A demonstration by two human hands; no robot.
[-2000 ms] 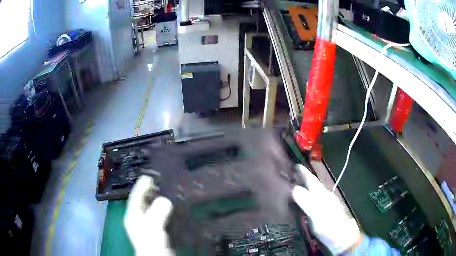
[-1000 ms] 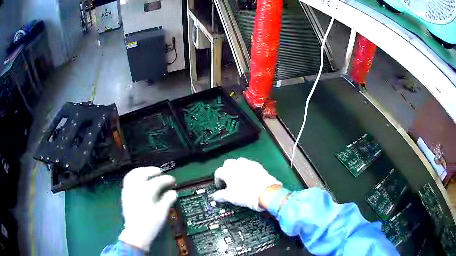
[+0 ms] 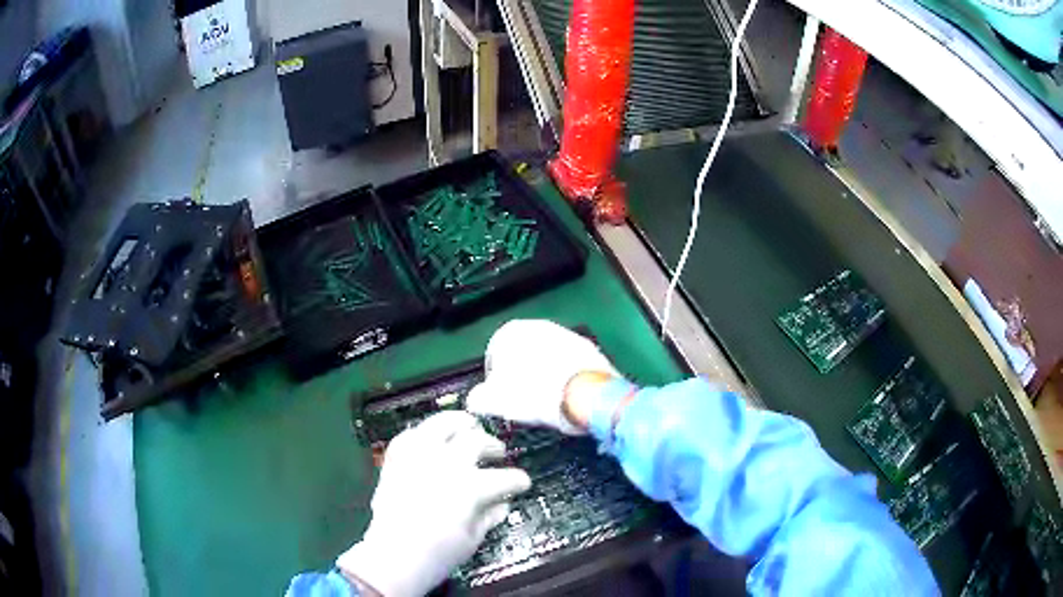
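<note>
A green circuit board panel (image 3: pixel 560 496) lies in a dark solder pallet (image 3: pixel 385 404) on the green mat in front of me. My left hand (image 3: pixel 437 501) is gloved in white and rests over the left part of the board, fingers bent. My right hand (image 3: pixel 536 373) is gloved too and lies at the board's far edge, its fingertips pointing down and left. The fingertips of both hands are partly hidden, so I cannot tell whether either one grips the board.
A black two-compartment tray (image 3: pixel 437 313) holds green edge strips. Left of it, a black cover plate (image 3: pixel 152 274) lies tilted on another pallet. Circuit boards (image 3: pixel 833 317) lie on the conveyor (image 3: pixel 723 233) at right. A red-wrapped post (image 3: pixel 595 105) and a white cable (image 3: pixel 697 198) stand between.
The black cover plate went from my hands onto the pallet at left. Since then my left hand has moved right, over the board, and my right hand slightly up and left.
</note>
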